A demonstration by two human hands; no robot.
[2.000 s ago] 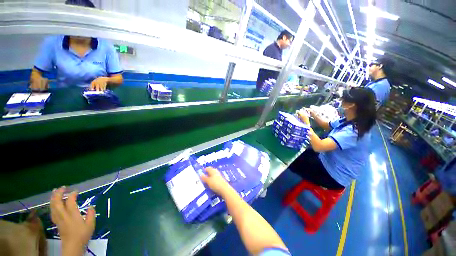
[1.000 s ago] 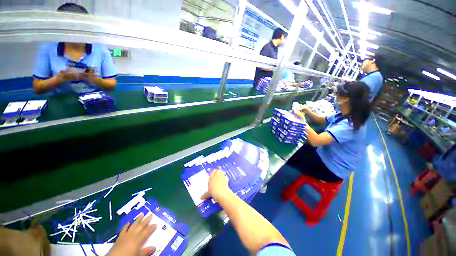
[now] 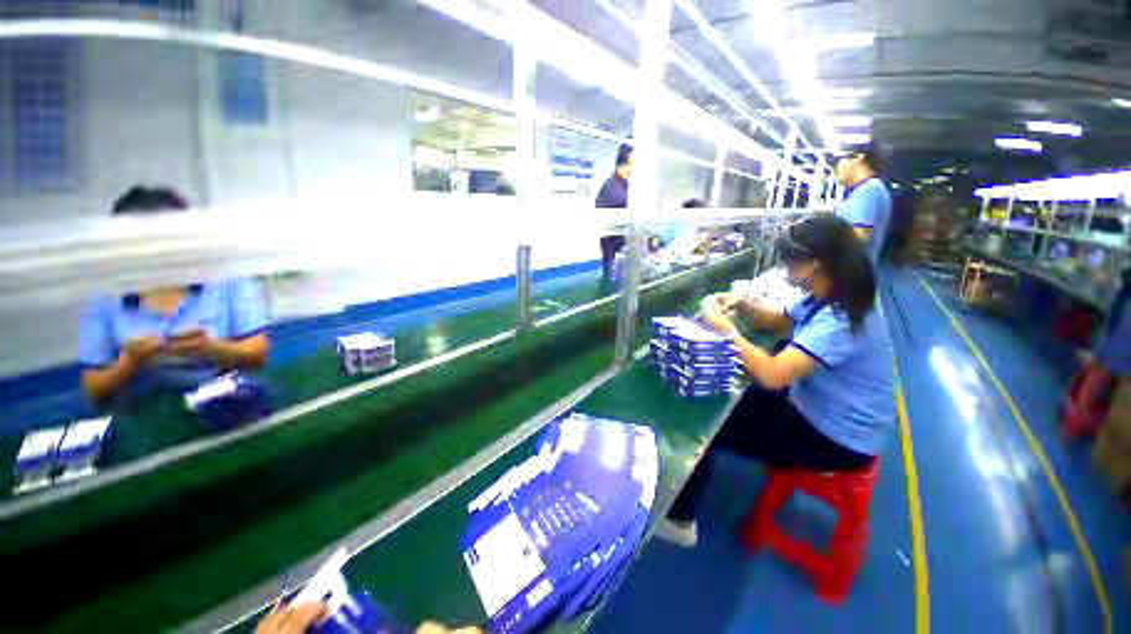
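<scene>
A flat blue-and-white box (image 3: 354, 609) is at the bottom edge, its white end tabs pointing up; its lower part is cut off. My left hand (image 3: 292, 619) is at its left side with the fingers on it and seems to grip it; the picture's edge cuts the hand off. My right hand (image 3: 447, 628) shows only as a sliver of fingers right of the box; whether it touches the box cannot be seen. The fanned stack of carton blanks (image 3: 564, 526) lies flat on the green bench to the right, touched by neither hand.
A metal-edged green conveyor (image 3: 285, 495) runs beyond the bench, with an upright post (image 3: 630, 285). A seated coworker (image 3: 831, 359) on a red stool (image 3: 819, 526) is to the right, by stacked boxes (image 3: 697, 356). Another person (image 3: 174, 334) sits across the line, beside small box stacks (image 3: 62, 451).
The view has tilted up and shifted. My right hand has left the fanned stack for the bottom edge. My left hand, earlier flat on a separate box, now has its fingers at the box's side.
</scene>
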